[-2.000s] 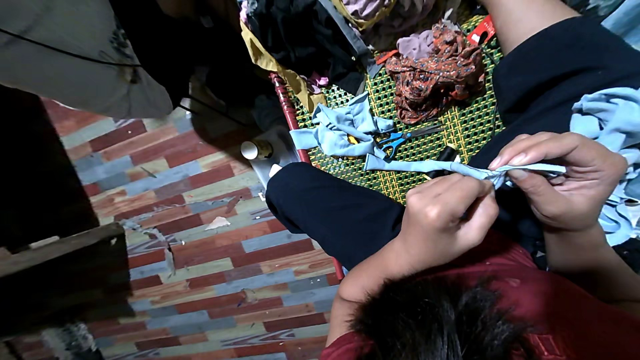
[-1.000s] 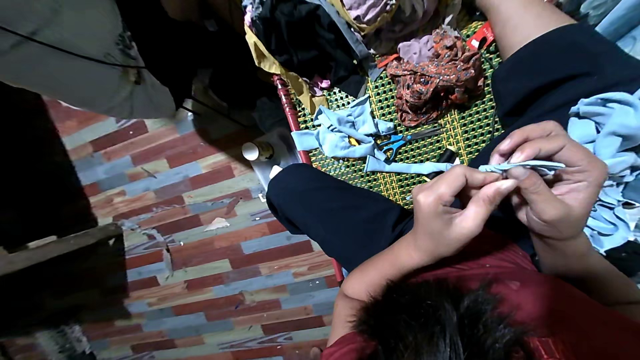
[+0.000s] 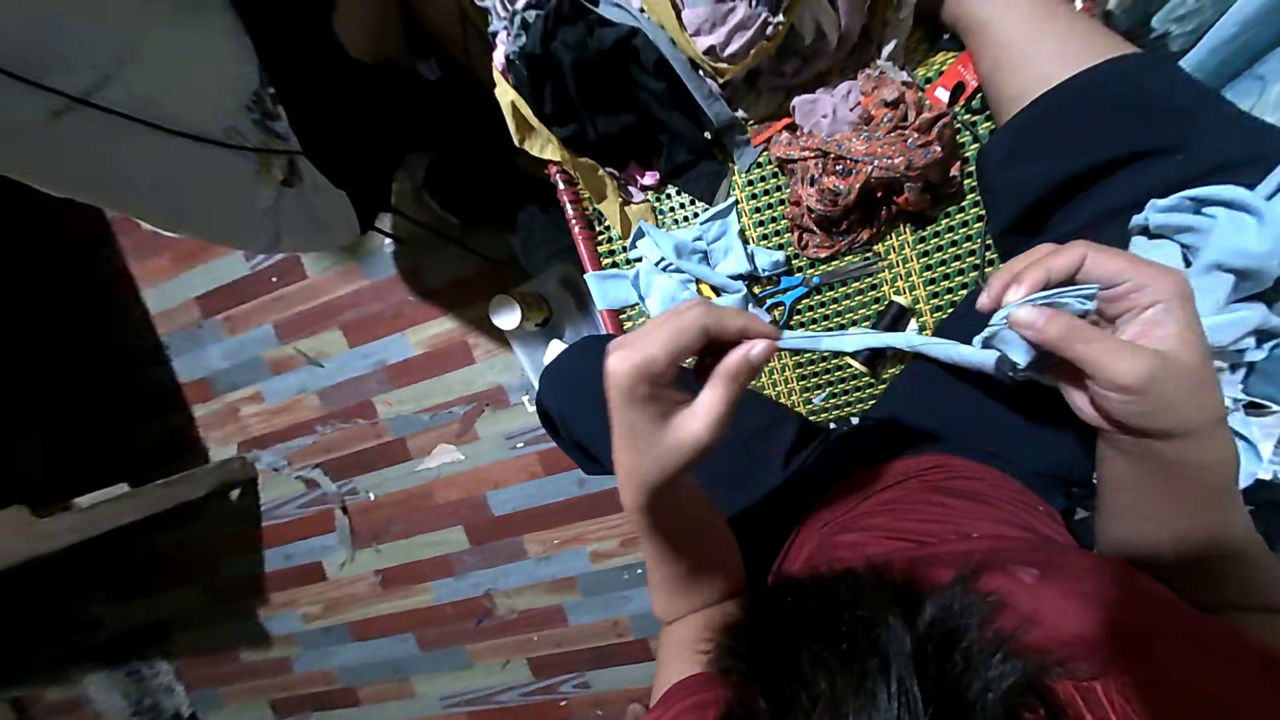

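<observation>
Between my hands, above my lap, a narrow light-blue fabric strip (image 3: pixel 900 343) is stretched. My left hand (image 3: pixel 680 385) pinches its left end between thumb and fingertips. Its bunched, folded right end is gripped by my right hand (image 3: pixel 1110 340). Just beyond the strip lie blue-handled scissors (image 3: pixel 790 292) on the woven green-and-yellow seat (image 3: pixel 925 270), beside a crumpled light-blue cloth (image 3: pixel 690 262). A black cylindrical object (image 3: pixel 887 328), partly behind the strip, looks like a thread spool. More light-blue fabric (image 3: pixel 1215 265) is heaped right of my right hand.
An orange patterned cloth (image 3: pixel 865 165) and black fabric (image 3: pixel 600 95) lie at the far side of the seat, near a red tag (image 3: pixel 952 82). The seat's red frame bar (image 3: pixel 575 225) runs along its left edge. A small can (image 3: pixel 518 311) stands left of my knee.
My left hand has moved left along the strip, away from my right hand. The strip's right part is now bunched in my right fingers.
</observation>
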